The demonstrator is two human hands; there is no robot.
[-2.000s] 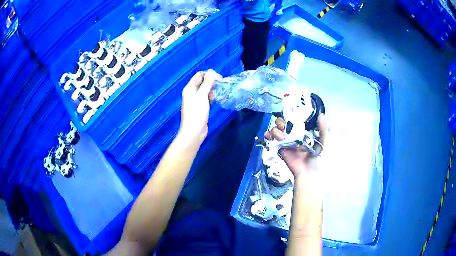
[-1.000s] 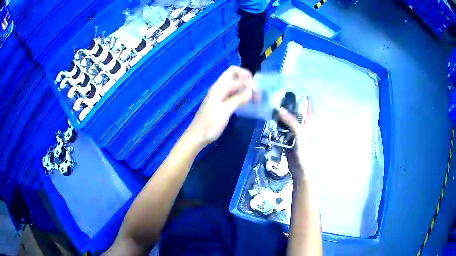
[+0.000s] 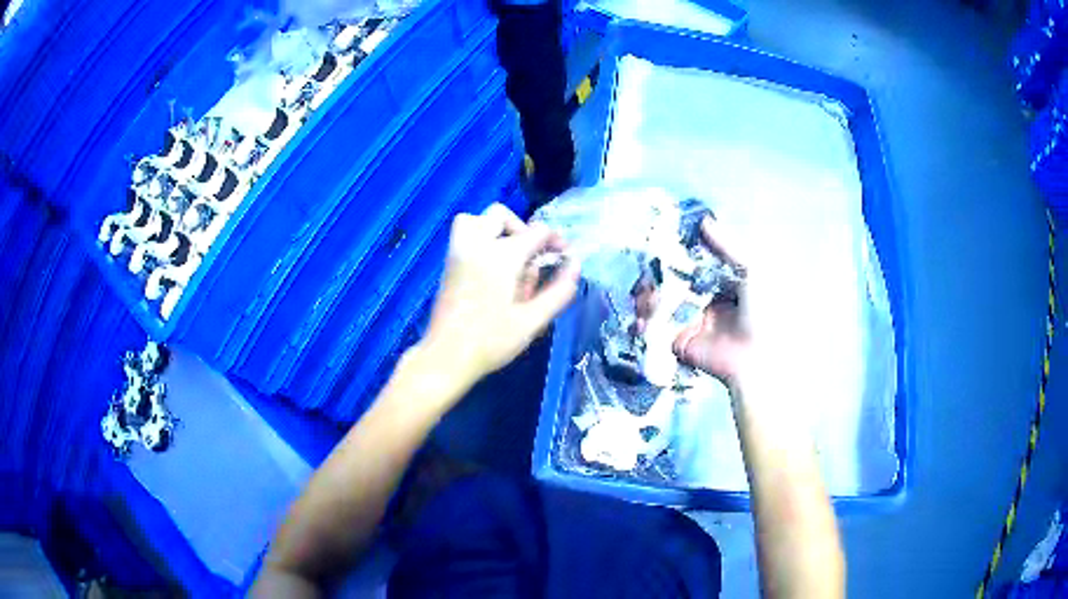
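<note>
My right hand (image 3: 717, 322) is closed around a white-silver casting with dark parts (image 3: 668, 307), above the left side of the large pale-lined blue crate (image 3: 884, 257). A crinkled clear bag (image 3: 603, 222) reaches from my left hand to the casting and seems to cover its upper part; how far is blurred. My left hand (image 3: 509, 281) pinches the bag's left end. A bagged casting (image 3: 615, 439) lies in the crate's near left corner. Anything else under my right hand is partly hidden.
At upper left, a high blue crate (image 3: 351, 211) holds rows of bare castings (image 3: 193, 176) with loose film (image 3: 275, 64) over some. A smaller crate (image 3: 228, 451) at lower left holds several bare castings (image 3: 141, 404). A person's dark-clothed leg (image 3: 533, 82) stands beyond the crates.
The view has shifted, so the crates sit differently in the picture. The bag, bunched and blurred a second ago, now spreads between my hands. My right hand still holds the casting, turned differently.
</note>
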